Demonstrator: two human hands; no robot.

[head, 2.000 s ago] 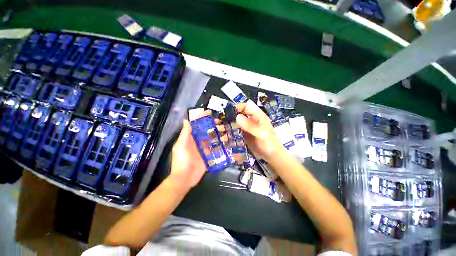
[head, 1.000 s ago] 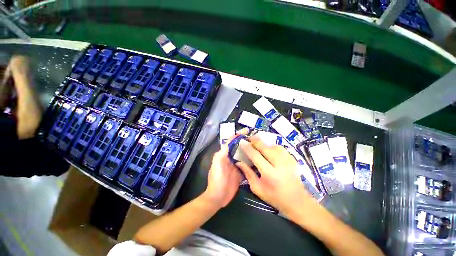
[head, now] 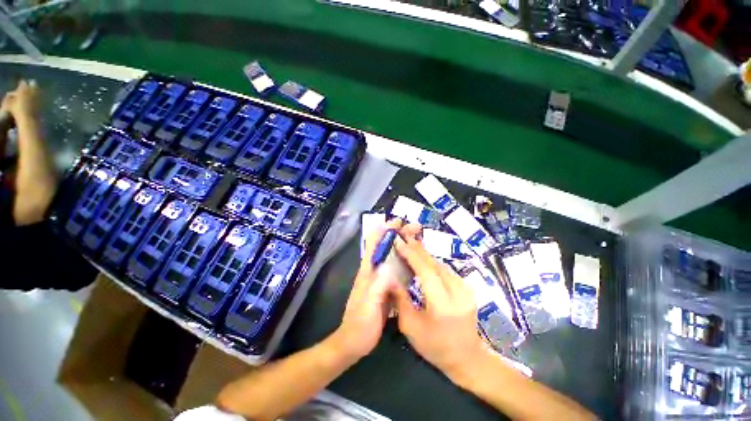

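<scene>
A blue phone housing (head: 384, 246) is held between my two hands over the dark mat; only its blue end shows, and the fingers hide the rest. My left hand (head: 368, 294) grips it from the left side. My right hand (head: 439, 310) presses against it from the right, fingers close together. Board assemblies (head: 520, 275) with pale screens lie piled loosely just right of and beyond my hands. One separate board assembly (head: 585, 290) lies at the right of the pile.
A black blister tray (head: 222, 191) of blue housings is at left, above an open cardboard box (head: 111, 329). A clear tray (head: 650, 329) with boards is at right. The green conveyor belt (head: 445, 107) carries a few units. Another person's arm (head: 33, 156) shows at far left.
Two seconds ago the housing lay open in my left hand; my hands have since closed around it. Since one second ago my right hand has come more upright against it. The view has shifted slightly.
</scene>
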